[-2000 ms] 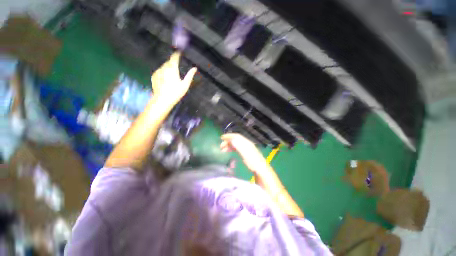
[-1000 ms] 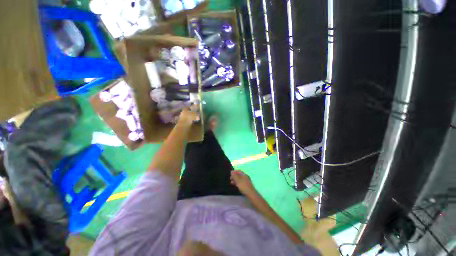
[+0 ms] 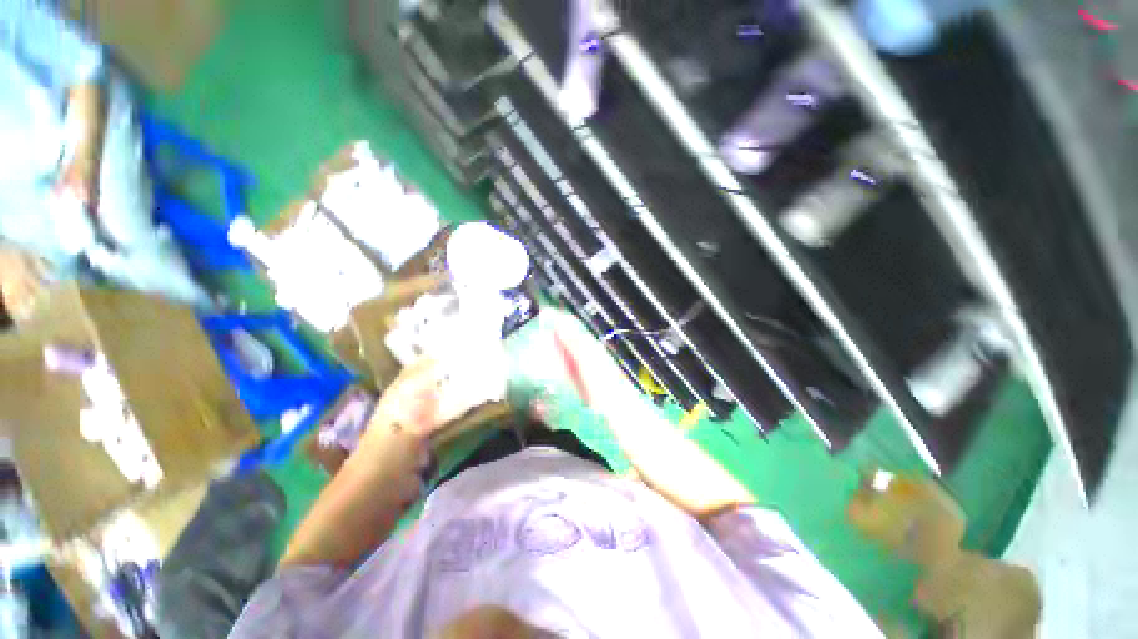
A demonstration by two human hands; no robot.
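A white handheld fan (image 3: pixel 487 260) stands out bright at the centre, its round head up and its pale handle running down towards my left hand. My left hand (image 3: pixel 414 395) is closed around the lower part of this fan, over an open brown carton (image 3: pixel 369 335) with pale fans. My right hand (image 3: pixel 564 352) is just right of the fan, blurred and washed out; its fingers cannot be made out.
A black rack (image 3: pixel 699 268) with pale shelf edges and several fans fills the right side. Cartons of white fans (image 3: pixel 306 268) lie beyond my left hand. Blue stools (image 3: pixel 281 387), a large carton (image 3: pixel 162 375) and seated people are left. More cartons (image 3: pixel 980 599) stand lower right.
My left hand was down in the carton one second ago and now holds a white fan above it. My right hand has risen and come closer to it. The view has turned.
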